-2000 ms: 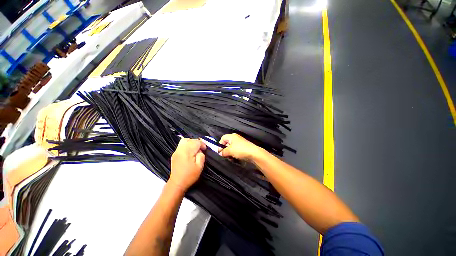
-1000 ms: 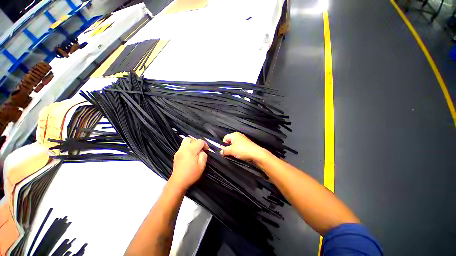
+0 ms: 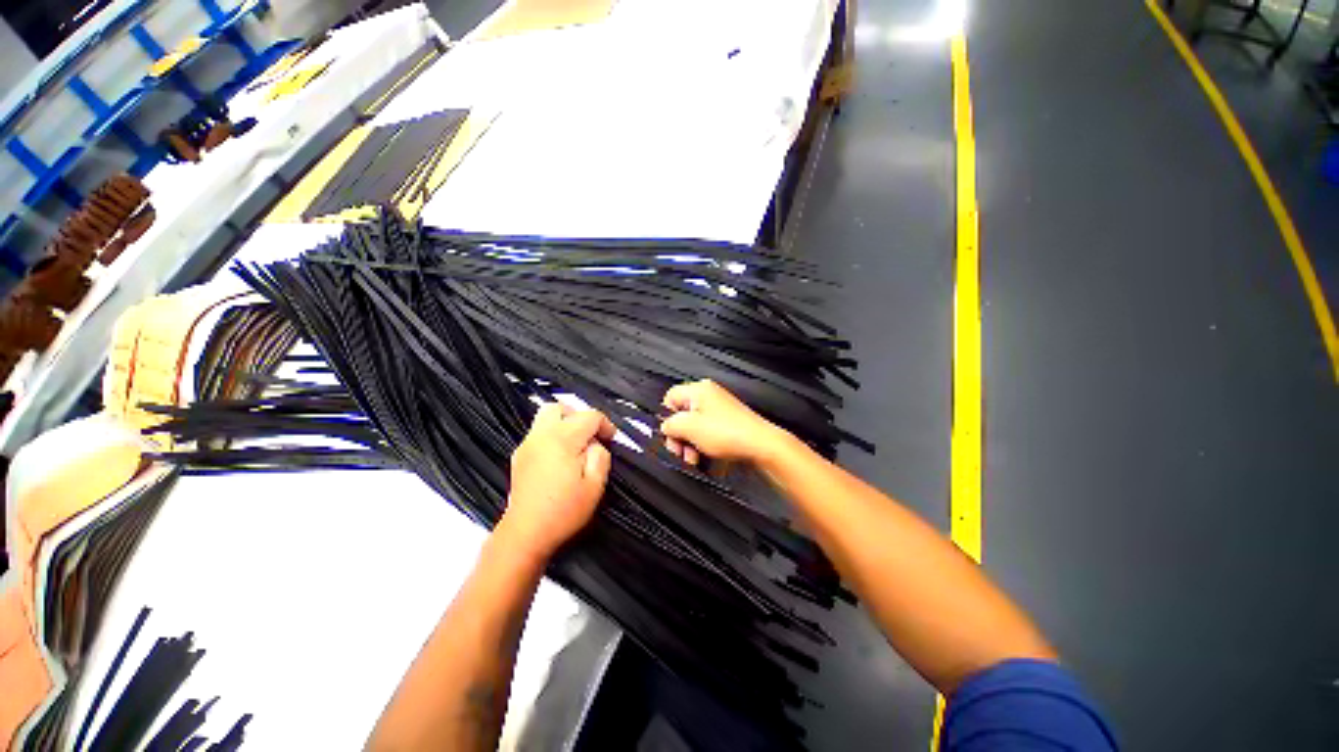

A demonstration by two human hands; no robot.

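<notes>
A thick bundle of long narrow black strips [image 3: 441,323] lies crossed and fanned over the table edge. My left hand [image 3: 561,467] is closed on black strips in the middle of the bundle; which strips it holds is hidden by the fingers. My right hand [image 3: 711,426] is just to the right, its fingertips pinched on the black strips. A small white spot [image 3: 632,428] shows between the two hands; I cannot tell if it is the table cover.
Stacked cut panels [image 3: 81,500] with tan tops stand at the left. Loose black strips [image 3: 154,691] lie lower left. A row of black strips [image 3: 385,165] lies on a yellow-tan sheet beyond. The white table cover [image 3: 632,118] ends at a grey floor with yellow lines [image 3: 965,294].
My right hand has shifted slightly right and up, a little farther from my left hand. My left hand has barely moved.
</notes>
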